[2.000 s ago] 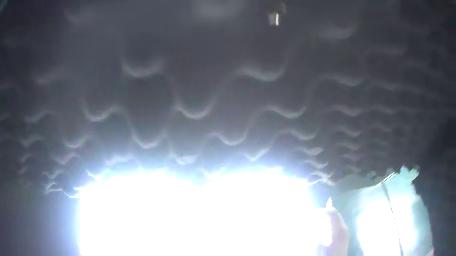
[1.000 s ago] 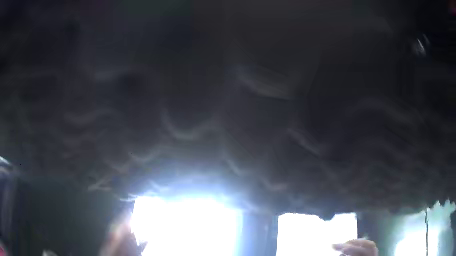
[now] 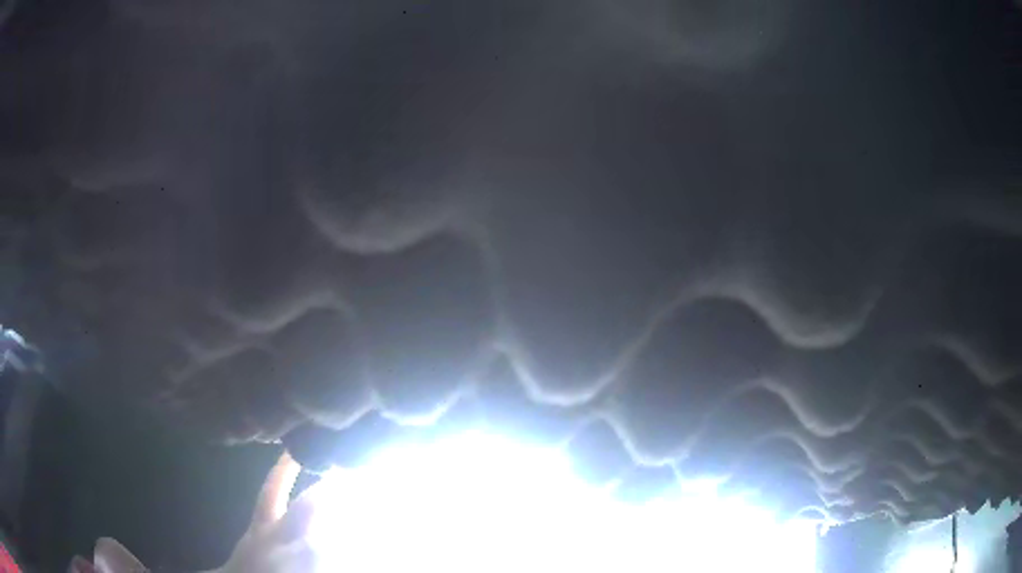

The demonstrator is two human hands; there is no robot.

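Observation:
A display unit with a glaring white screen fills the lower middle of the view; its frame is lost in the glare, and the bottom edge cuts it off. I cannot tell whether the glare is one screen or two. My left hand is at the screen's left edge, with a finger pointing up along it and the hand partly washed out by the light. It appears to hold the unit by that edge. My right hand is not in view.
Black egg-crate foam covers the upper view and hangs close above the screen. Dark green mat shows at lower left, with a red patch in the corner. A glare patch and a thin dark cable are at lower right.
One second ago two separate white screens showed; now one wide glare fills the lower middle. The right hand has gone out of sight. The left hand stays at the left edge.

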